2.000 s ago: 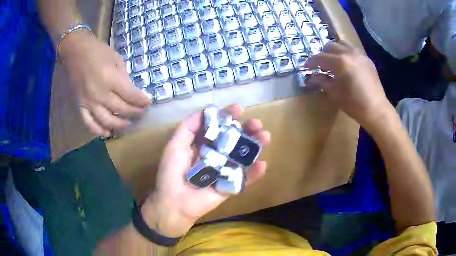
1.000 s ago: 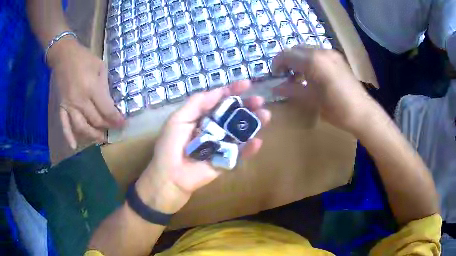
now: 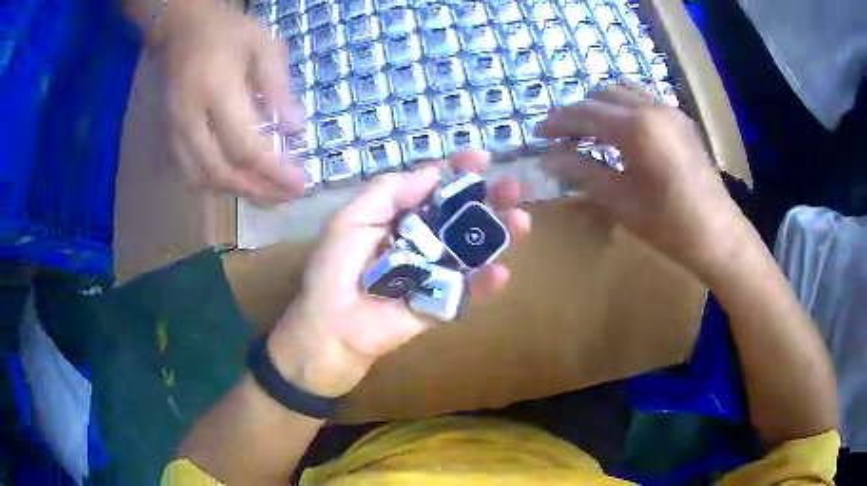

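My left hand (image 3: 380,256) is palm up in front of the carton (image 3: 570,294), holding several small white and silver units (image 3: 473,235), some showing glossy black faces with a round mark. My right hand (image 3: 646,176) is blurred at the front right of the rows of units (image 3: 418,104) inside the open carton. Something shiny shows between its fingers; I cannot tell whether it is a unit. A pale sheet (image 3: 259,224) shows along the front gap. The front flap folds outward under my left hand.
Another person's hand (image 3: 228,104), blurred, is over the rows' front left corner. Blue crates (image 3: 57,123) stand at the left. Pale clothing of a person (image 3: 832,285) shows at the right. A dark green surface (image 3: 157,361) is at the lower left.
The other person's hand has moved up and right to the front left units. My left hand stays before the rows, its units slightly turned. My right hand remains near the front right.
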